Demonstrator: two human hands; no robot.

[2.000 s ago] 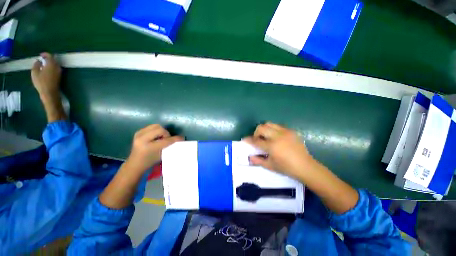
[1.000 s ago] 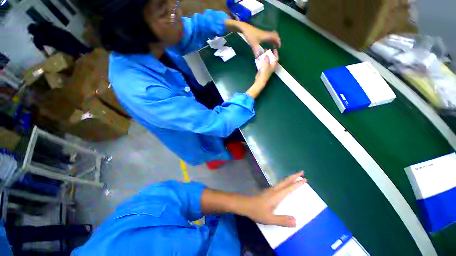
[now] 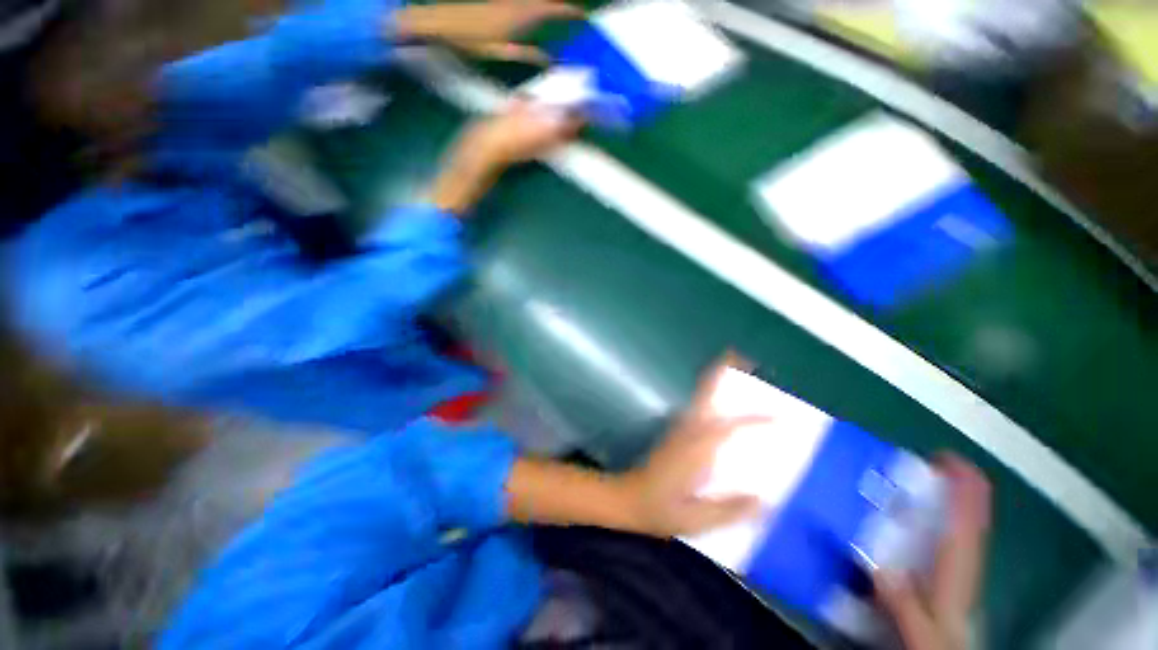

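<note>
A blue-and-white box (image 3: 825,502) lies tilted at the near edge of the green bench, blurred by motion. My left hand (image 3: 679,470) is on its white end, thumb and fingers spread over the top and edge. My right hand (image 3: 952,559) is at its other end, blurred, with fingers around that side. A whitish area with a small dark spot shows beside the blue band near my right hand; its detail cannot be told.
A pale rail (image 3: 787,292) splits the bench. Beyond it lie a blue-and-white box (image 3: 876,203) and another box (image 3: 667,51). A neighbouring worker in a blue smock (image 3: 241,292) holds a small white piece (image 3: 559,86) over the rail.
The view has swung, with the neighbouring worker now further left. My right hand has come into view at the box's right end. The far boxes sit further left in view.
</note>
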